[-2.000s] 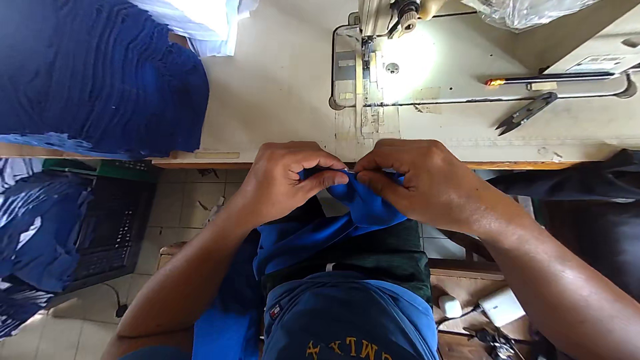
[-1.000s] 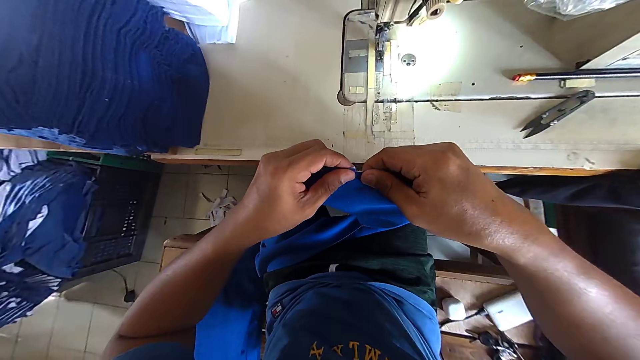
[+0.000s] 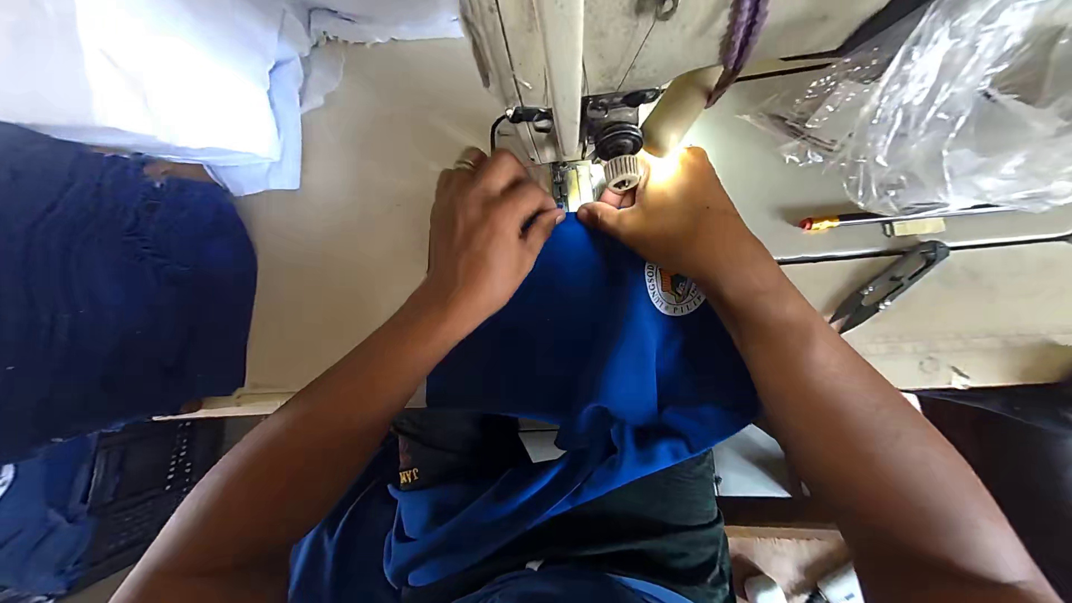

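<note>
A blue fabric piece [image 3: 578,335] with a round printed emblem hangs from the sewing machine's needle area over the table edge and onto my lap. My left hand [image 3: 494,226] pinches its top edge between thumb and fingers, just left of the presser foot [image 3: 573,186]. On the other side my right hand [image 3: 678,209] holds the same edge, its fingertips partly hidden behind the machine's round knob [image 3: 622,172]. The lamp-lit sewing machine head [image 3: 569,75] stands right above both hands. Whether the foot is down on the fabric cannot be told.
Stacked dark blue fabric [image 3: 117,293] lies at the left, with white cloth [image 3: 167,84] behind it. At the right are thread snips [image 3: 892,285], a pencil [image 3: 854,219] and a clear plastic bag [image 3: 963,109]. The table's front edge [image 3: 276,400] runs below my forearms.
Both hands have moved forward from the table's front edge to the needle area, bringing the blue fabric with them. The emblem now shows. The view has shifted.
</note>
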